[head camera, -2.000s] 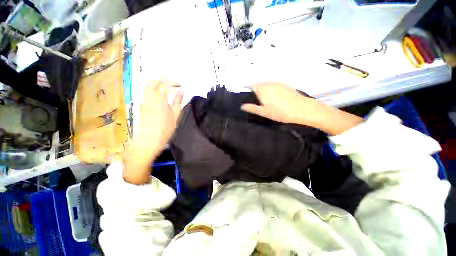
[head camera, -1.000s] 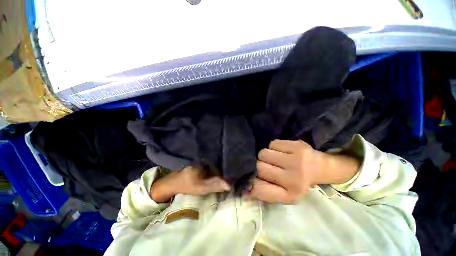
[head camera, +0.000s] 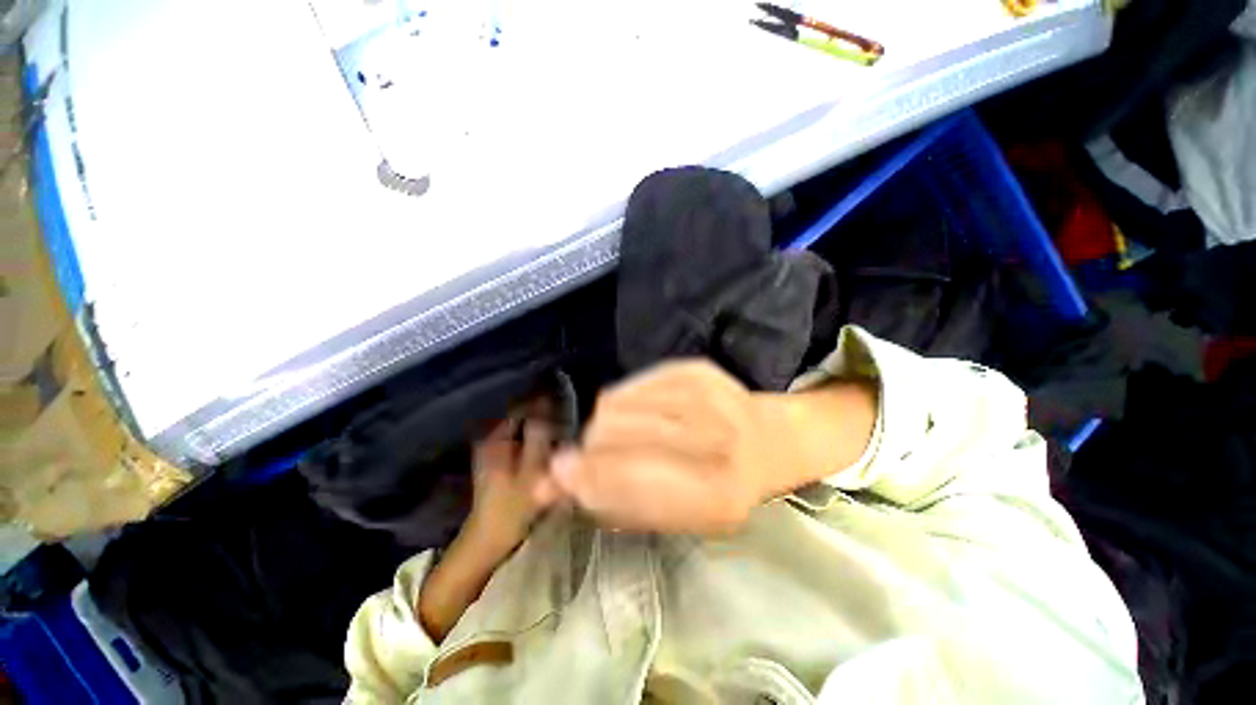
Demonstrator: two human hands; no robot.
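Note:
A dark charcoal garment (head camera: 696, 262) lies bunched on the lap, with one rounded part resting over the table's front edge. My right hand (head camera: 675, 448) is in front of the chest with its fingers curled at the cloth. It is blurred, and what is between its fingers is hidden. My left hand (head camera: 517, 468) is just left of it, on the dark cloth, with its fingers bent and blurred. Whether it grips the cloth is unclear.
The white table (head camera: 537, 110) carries thread snips (head camera: 820, 33) at its far side and a ruler strip (head camera: 455, 314) along its front edge. Taped cardboard (head camera: 62, 413) is at the left. Blue crates (head camera: 1026, 221) with dark cloth stand below the table.
My hands have moved up and left from the lower lap. The left hand's fingers now point upward. The rounded cloth part lies further left and lower in view. The camera view has turned.

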